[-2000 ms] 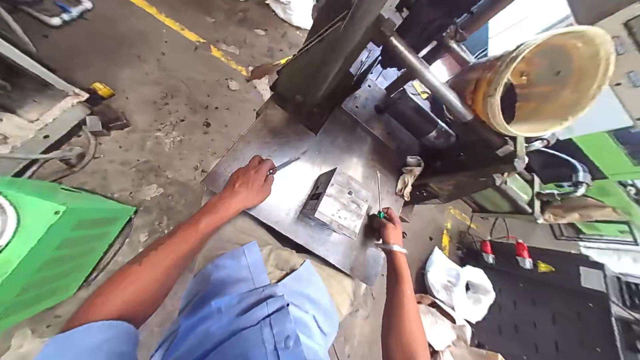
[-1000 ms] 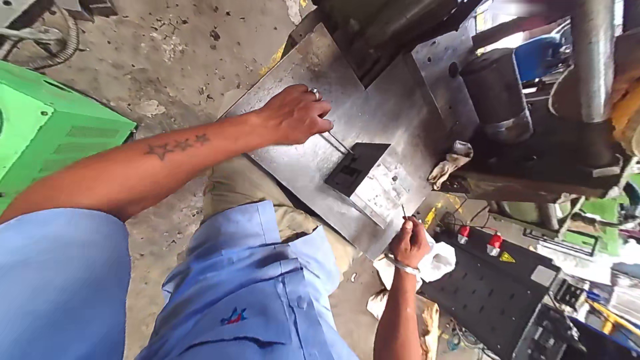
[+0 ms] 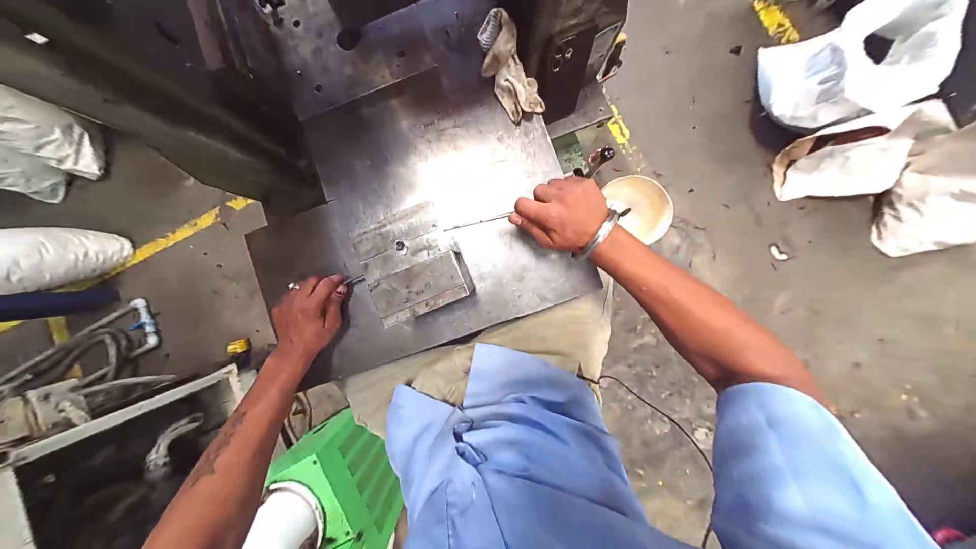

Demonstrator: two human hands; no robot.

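Observation:
A machined steel mold block (image 3: 419,282) with a round hole near its upper part lies on a flat steel plate (image 3: 503,271). My right hand (image 3: 563,213) grips a tool whose thin metal shaft (image 3: 479,222) points left, its tip at the block's upper right edge. At the block's left side, my left hand (image 3: 309,313) pinches a short thin metal rod (image 3: 354,280) that points toward the block. The ends of both tools inside my fists are mostly hidden. A soiled work glove (image 3: 509,72) lies at the plate's far right.
Dark machine columns (image 3: 252,137) rise beyond the plate at the left. A round pale bucket (image 3: 639,207) stands beyond my right wrist. White sacks (image 3: 862,69) lie on the floor at the right. A green machine housing (image 3: 343,480) is at the lower left.
The view has turned a lot. My left hand, above the block on the plate a second ago, is now beside the block's left end. My right hand is now over the plate's right part.

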